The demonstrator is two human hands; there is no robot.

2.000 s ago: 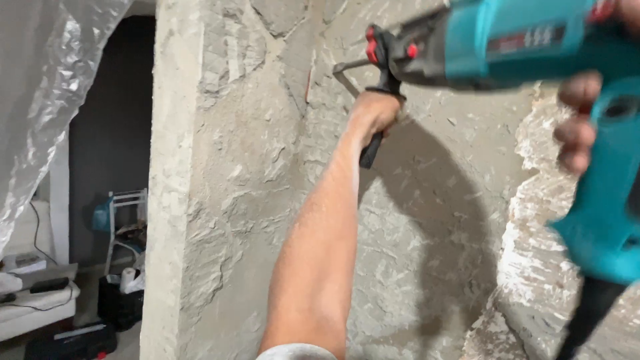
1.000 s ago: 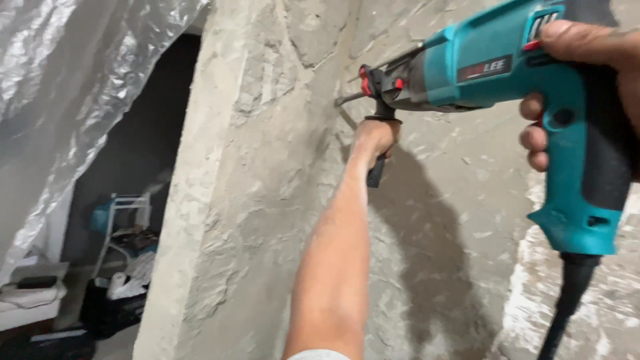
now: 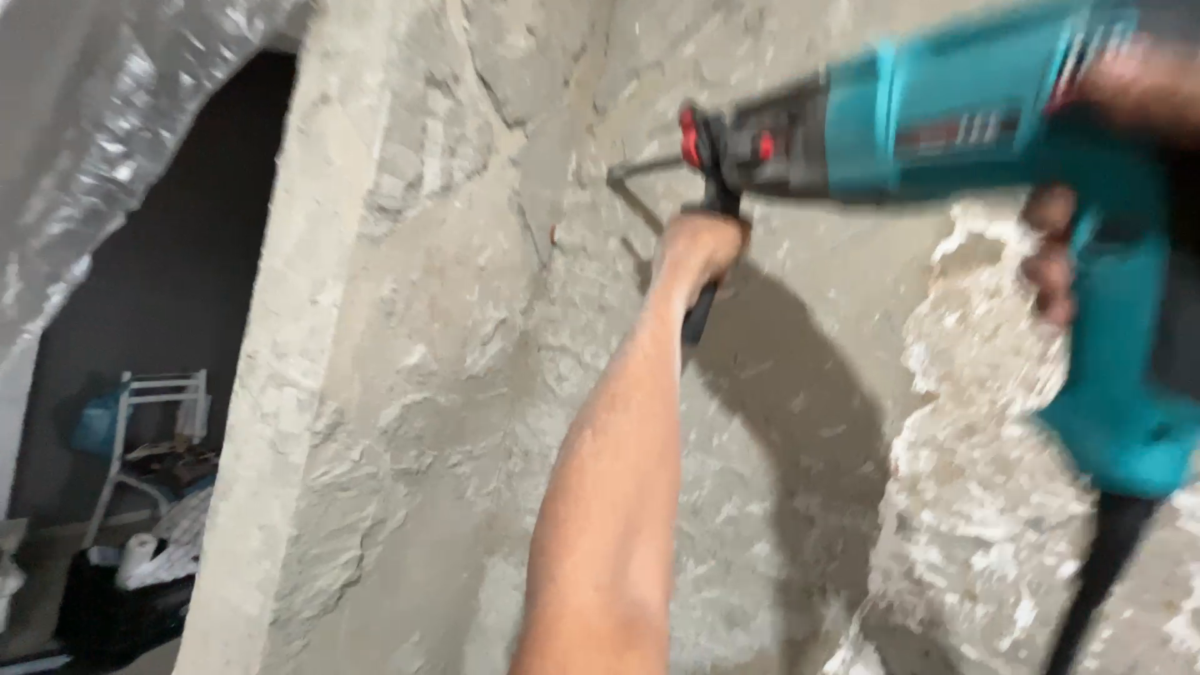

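Note:
A teal and black rotary hammer (image 3: 947,131) lies nearly level across the upper right, blurred. My left hand (image 3: 703,244) is closed around its black side handle (image 3: 699,314), just behind the chuck. My right hand (image 3: 1055,253) grips the rear handle at the right edge, its fingers on the front of the grip; part of the hand is out of view. From the chuck a steel chisel bit (image 3: 647,167) points left, its tip at the rough plastered wall (image 3: 806,253) near the inner corner. Whether the tip touches the wall, I cannot tell.
A rough wall edge (image 3: 281,394) stands left of my arm. Plastic sheeting (image 3: 122,122) hangs at the upper left beside a dark opening, with a white metal-framed chair (image 3: 122,422) and bags beyond. The power cord (image 3: 1106,581) drops from the tool at lower right.
Both hands have stayed on the rotary hammer. Its rear end has shifted right in view since one second ago, and the bit remains near the corner.

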